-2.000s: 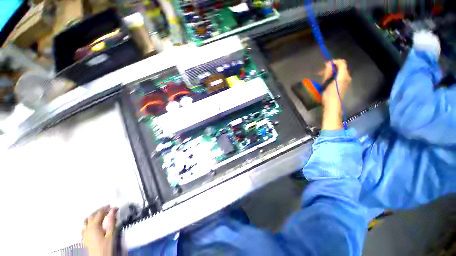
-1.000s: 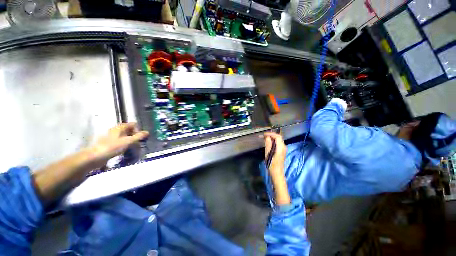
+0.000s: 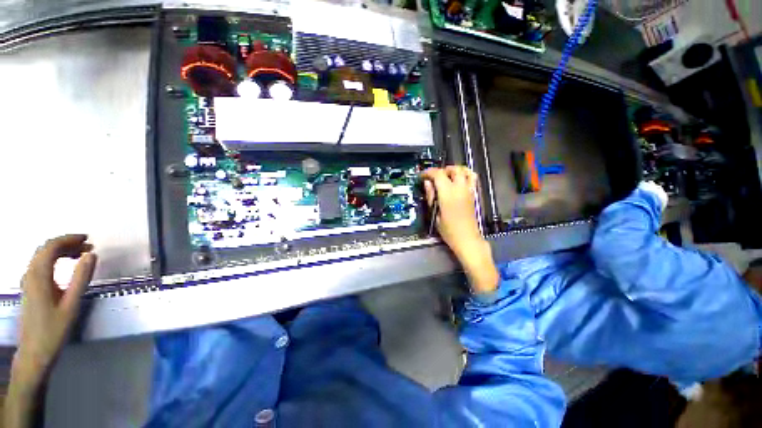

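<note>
The green power circuit board (image 3: 288,205) lies in its dark carrier (image 3: 174,219) on the conveyor. It bears a long silver heatsink bar (image 3: 280,125) with a thin dark line across it, two copper-orange wound chokes (image 3: 209,70) and a ribbed heatsink (image 3: 355,46). My right hand (image 3: 454,205) is at the carrier's right edge, fingers curled, with a slim black pen-like tool (image 3: 434,221) partly hidden under them. My left hand (image 3: 57,288) is over the near rail, left of the carrier, thumb and fingers apart, holding nothing.
Shiny cross bars (image 3: 478,150) stand right of the carrier. An orange and blue air blow gun (image 3: 531,171) lies beyond them, below a coiled blue hose (image 3: 558,75). Another person's blue sleeve (image 3: 639,242) rests at the rail. Another board (image 3: 493,25) is at the back.
The carrier and board have shifted left, uncovering the cross bars. My left hand has left the carrier's near left corner. My right hand has moved from the near rail to the carrier's right edge.
</note>
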